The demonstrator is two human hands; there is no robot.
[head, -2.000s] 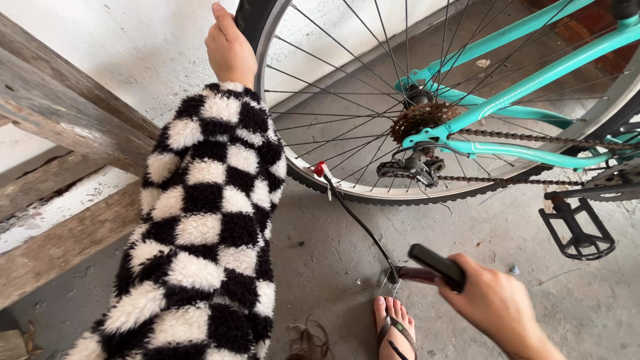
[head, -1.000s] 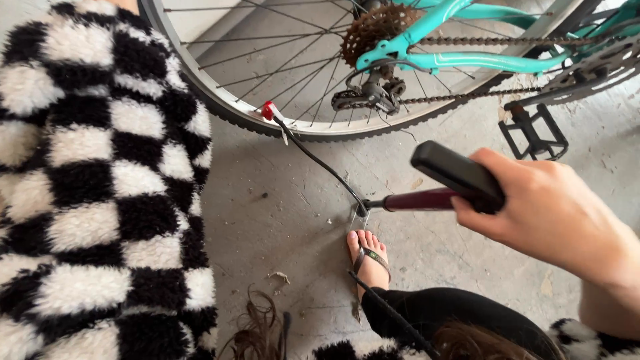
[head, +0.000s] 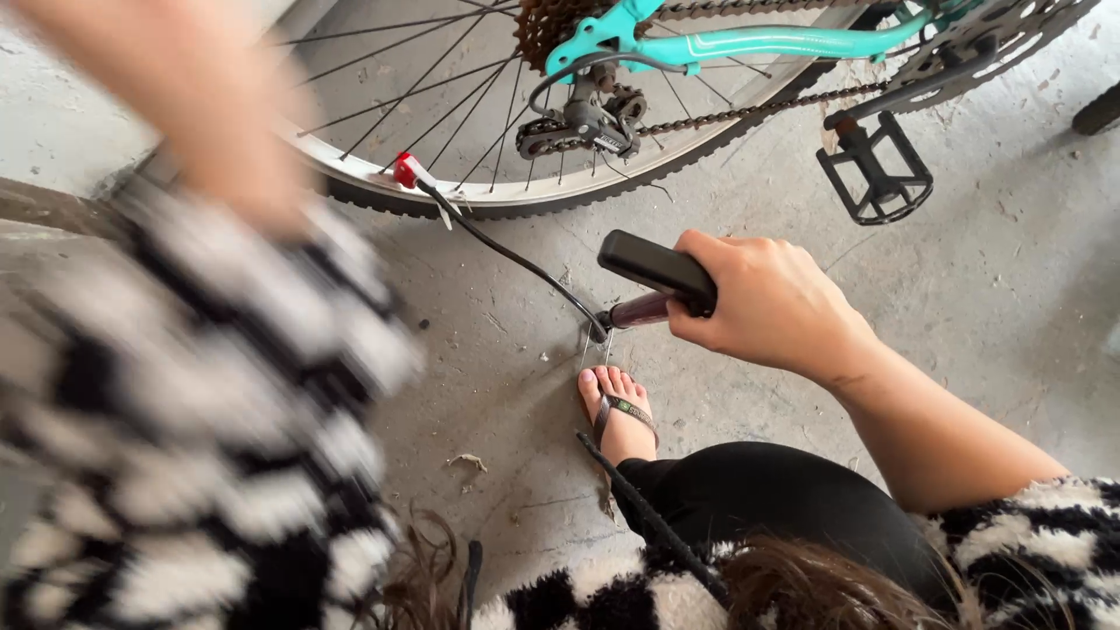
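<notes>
My right hand (head: pixel 770 302) grips the black handle (head: pixel 656 267) of a floor pump at the centre right. The pump's dark red barrel (head: pixel 639 310) points down toward its base, by my sandalled foot (head: pixel 621 411). A black hose (head: pixel 525 262) runs from the base to a red pump head (head: pixel 406 171), which sits at the rim of the bicycle's wheel (head: pixel 560 188). My left hand (head: pixel 254 131) is blurred at the upper left, over the wheel's left side; its fingers cannot be made out, and I see nothing plainly held in it.
The turquoise bicycle frame (head: pixel 787 41) crosses the top, with a rear derailleur (head: pixel 586 122), a chain (head: pixel 761 111) and a black pedal (head: pixel 877 171). A wooden beam (head: pixel 52 206) lies at the left edge. Concrete floor (head: pixel 490 394) spreads below the wheel.
My left hand, on the tyre's top left two seconds ago and out of view one second ago, is now a blur at the upper left. My right hand still holds the pump handle.
</notes>
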